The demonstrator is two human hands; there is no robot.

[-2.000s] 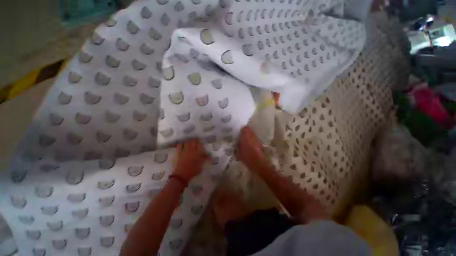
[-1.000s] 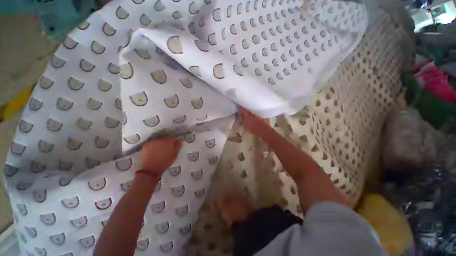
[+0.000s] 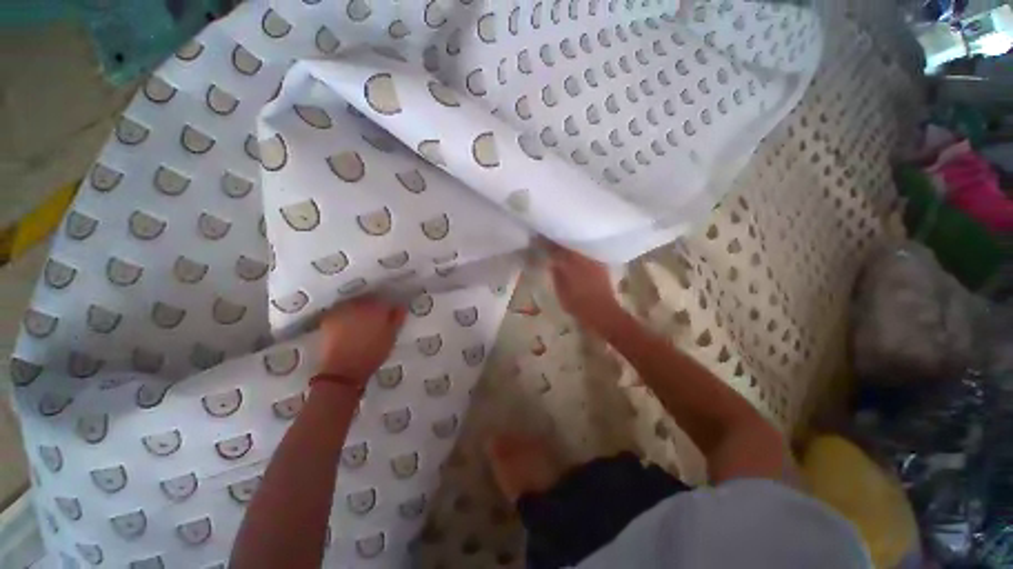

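The white printed fabric (image 3: 178,289) with half-round motifs spreads across the left and top, with a raised, folded flap (image 3: 367,200) in the middle. My left hand (image 3: 361,333) is on the flap's lower edge, fingers curled onto the cloth. My right hand (image 3: 578,283) holds the white fabric's edge at the point where the folds meet; its fingertips are partly hidden. The cream printed fabric (image 3: 766,267) with brown spots lies beneath, to the right and under my bare foot (image 3: 520,461).
Pink cloth (image 3: 972,183), green cloth (image 3: 944,228), a pale bundle (image 3: 911,311) and clear plastic (image 3: 955,467) lie at the right. A yellow item (image 3: 861,495) is at the lower right. A teal object (image 3: 139,33) stands at the upper left.
Over two seconds the flap and my left hand have shifted left in view, and my right hand has moved up to the fold. In the last second the hands have barely moved.
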